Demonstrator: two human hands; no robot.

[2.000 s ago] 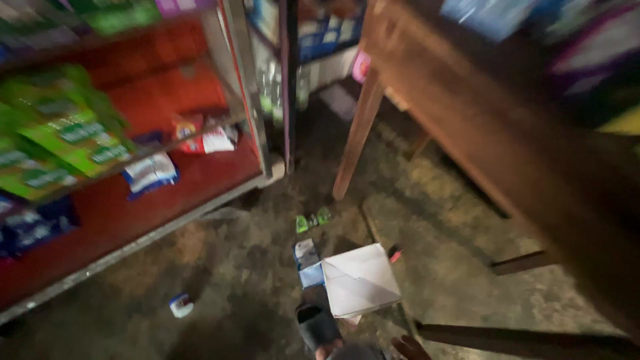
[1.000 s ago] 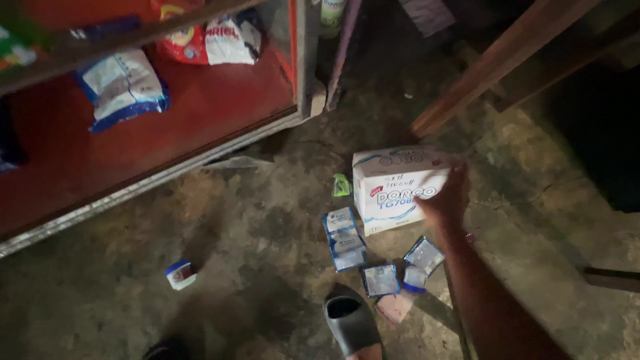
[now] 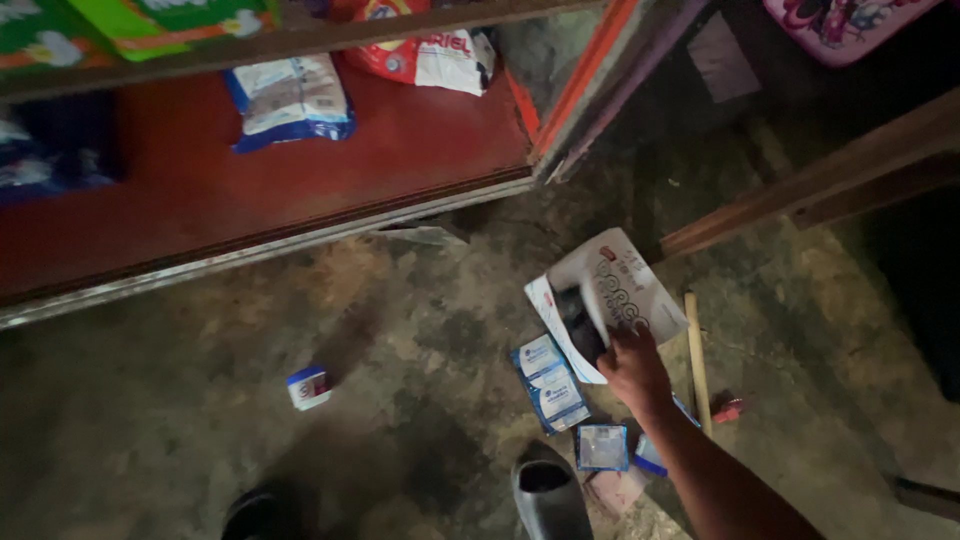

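Observation:
My right hand (image 3: 634, 367) grips the lower edge of a white printed Dorco cardboard box (image 3: 645, 281), which is tilted so that a dark opening shows on its near side. Just below the box lie joined blue-and-white shampoo sachets (image 3: 551, 384). A single blue-edged sachet (image 3: 602, 448) and a blue-lidded container (image 3: 651, 455), partly behind my forearm, are nearer my foot. A pale pink packet (image 3: 616, 489) lies below them. Farther left on the floor stands a small white tub with a blue lid (image 3: 309, 388). My left hand is out of view.
A red-floored shelf (image 3: 420, 150) holds an Ariel detergent bag (image 3: 454, 60) and a blue-and-white packet (image 3: 292, 101). A wooden stick (image 3: 697, 360) and a small red object (image 3: 727, 409) lie right of the box. A wooden leg (image 3: 810, 180) slants at right; my grey slipper (image 3: 551, 499) is below.
The box, upright beside the sachets a second ago, is now tilted with its opening showing. My right hand has shifted from its right side to its lower edge. The wooden stick shows more plainly.

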